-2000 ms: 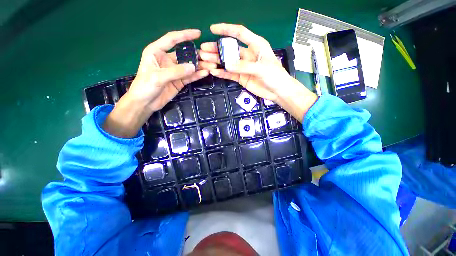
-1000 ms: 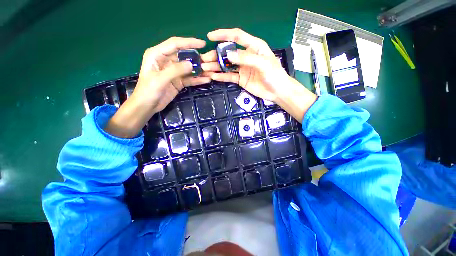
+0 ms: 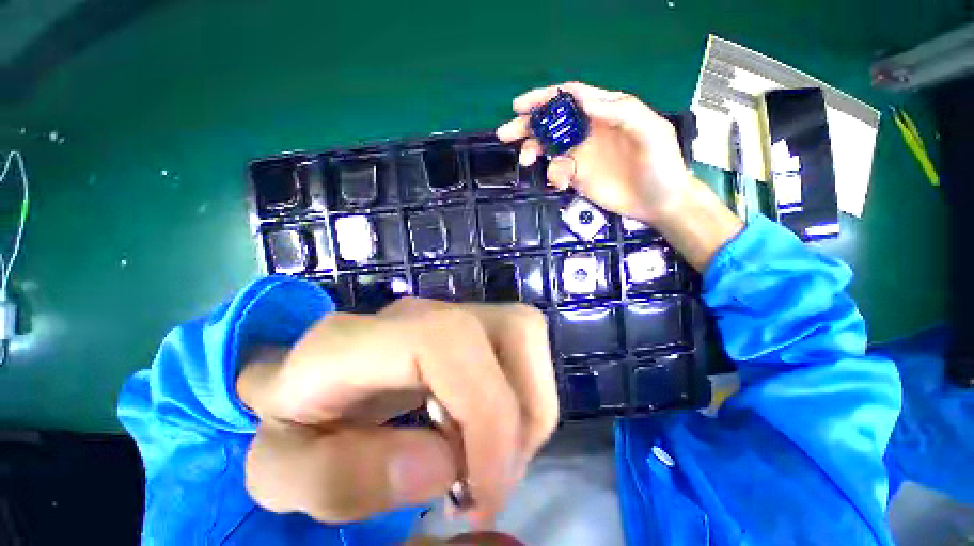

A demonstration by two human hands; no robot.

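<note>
My right hand [image 3: 625, 149] holds a small square watch head [image 3: 559, 123] above the tray's back edge. Its dark face is toward me, lit with bluish-white marks. My left hand [image 3: 411, 400] is large, slightly blurred and close to the camera, raised over the tray's front left. Its bent fingers grip another watch head, of which only a thin silvery edge [image 3: 439, 415] and a small dark part show; its face is hidden. The glossy black tray [image 3: 694, 320] has square pockets. Pale watch backs with dark dots [image 3: 583, 274] lie in several right-hand pockets.
A printed sheet [image 3: 854, 139] lies right of the tray, with a smartphone [image 3: 803, 160] and pen [image 3: 737, 160] on it. Yellow-green tweezers [image 3: 915, 146] lie farther right. A white cable [image 3: 15, 213] is at the left edge. The tray rests on a green mat [image 3: 139, 203].
My hands have separated. My left hand has risen close to the camera with its watch head. The right one's watch face now shows bluish marks. The whole scene has shifted right in the picture.
</note>
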